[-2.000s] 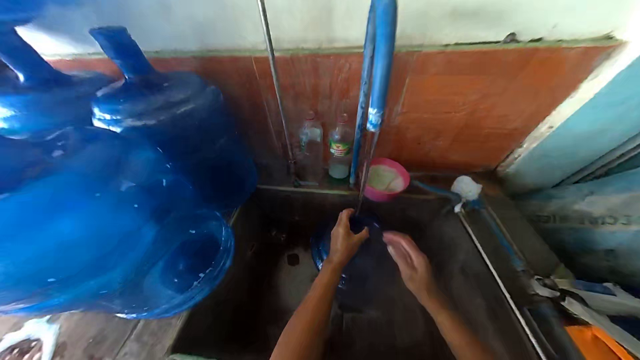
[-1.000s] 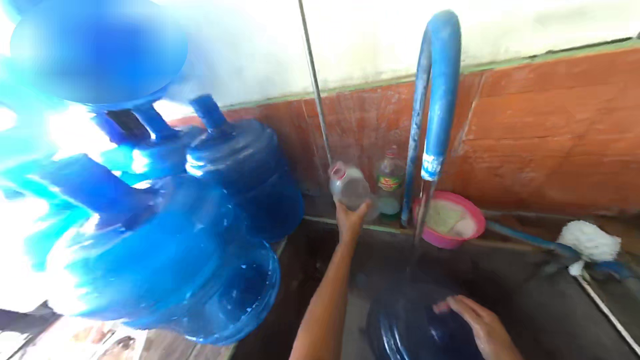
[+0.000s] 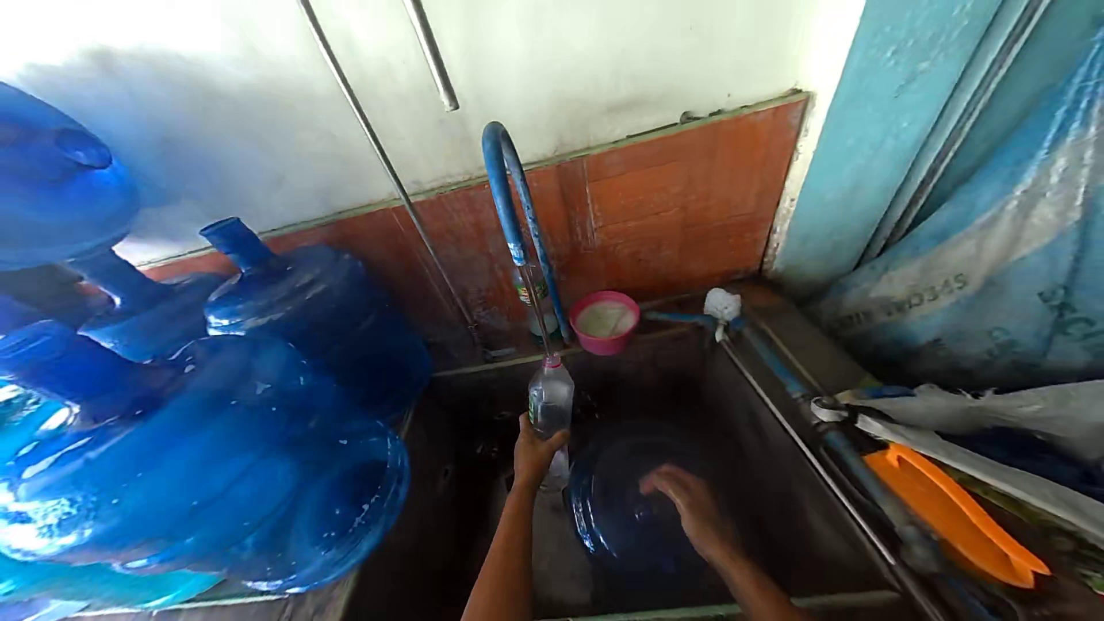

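My left hand [image 3: 536,455] grips a clear plastic bottle [image 3: 552,401] and holds it upright over the sink [image 3: 461,483]. A thin stream of water runs from the blue pipe spout [image 3: 504,194] to the bottle's mouth. My right hand [image 3: 686,500] holds nothing; its slightly bent fingers are over a large blue water jug [image 3: 621,492] lying in the sink. Whether the fingers touch the jug, I cannot tell. Behind the spout, a second plastic bottle [image 3: 539,310] stands on the sink's back ledge.
Several large blue water jugs [image 3: 319,319] crowd the left side. A pink bowl [image 3: 606,323] sits on the back ledge. Along the right edge run pipes [image 3: 811,448], with a white bundle [image 3: 722,306] at their far end. An orange plastic object [image 3: 953,517] lies farther right.
The clear bottle, two seconds ago on the back ledge, was lifted by my left hand and is now under the spout. My right hand remains near the jug in the sink. The view has shifted.
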